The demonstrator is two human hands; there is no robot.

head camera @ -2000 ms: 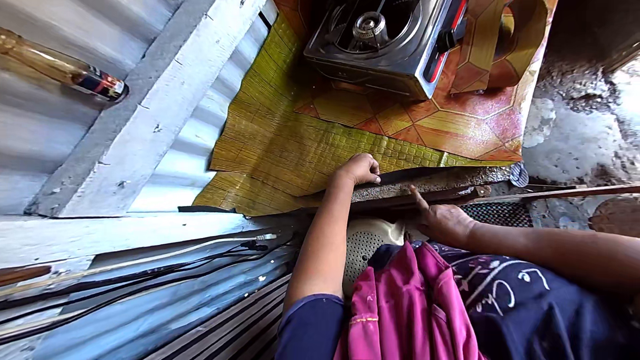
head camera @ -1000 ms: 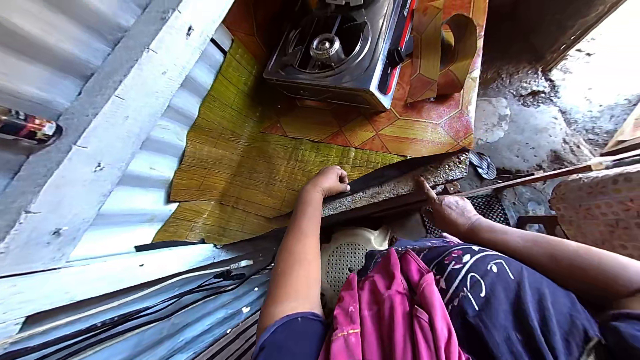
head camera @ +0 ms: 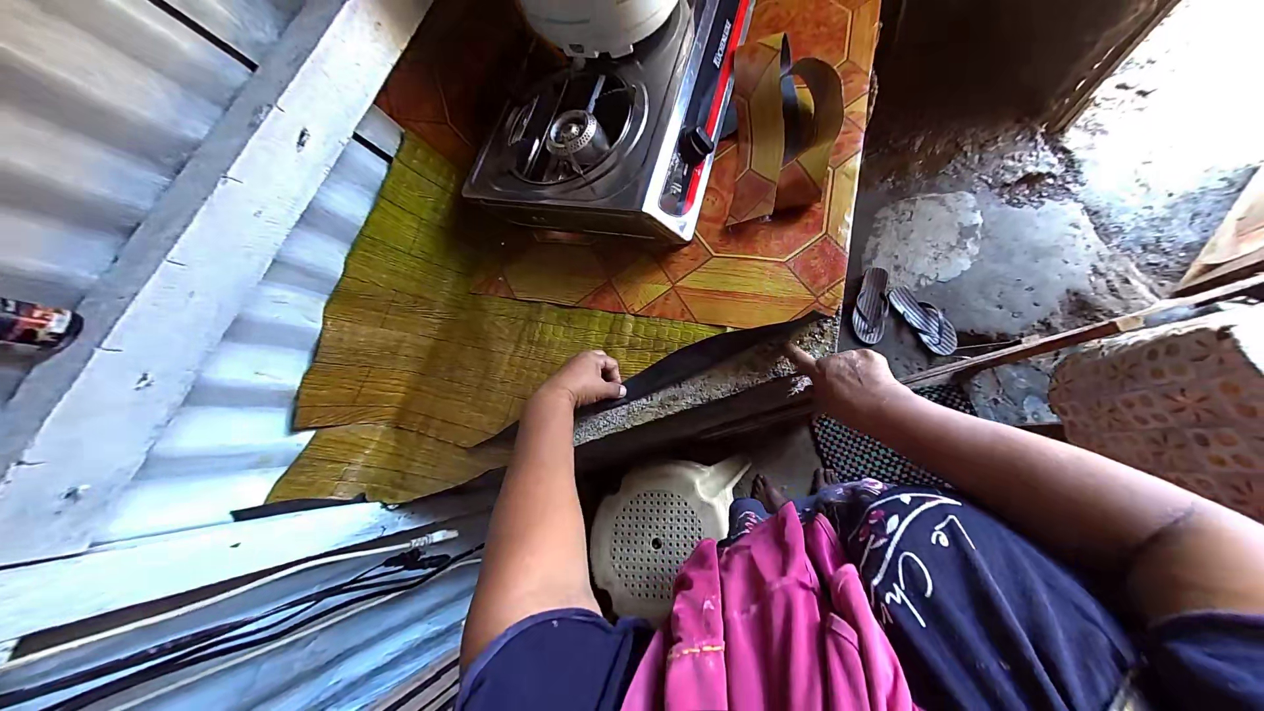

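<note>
A yellow-green vinyl sheet (head camera: 425,346) covers the counter, its front edge lifted in a dark fold that bares the rough concrete edge (head camera: 681,395). My left hand (head camera: 588,380) has its fingers closed on the fold of the sheet. Farther right, my right hand (head camera: 839,380) rests by the right end of the bare edge, its index finger extended onto the concrete and nothing seen in its grasp. Beyond both hands, an orange patterned vinyl sheet (head camera: 760,286) lies over the first one, with a gas stove (head camera: 592,138) standing on it.
A curled vinyl strip (head camera: 775,138) stands right of the stove. Below the counter is a cream plastic stool (head camera: 657,543). Striped flip-flops (head camera: 923,321) lie on the floor at right. A white wooden beam (head camera: 188,247) and cables (head camera: 247,602) run along the left wall.
The front edge of the sheet stands folded up more widely between my hands, with more concrete bared. My left hand keeps its place at the edge. The view has shifted.
</note>
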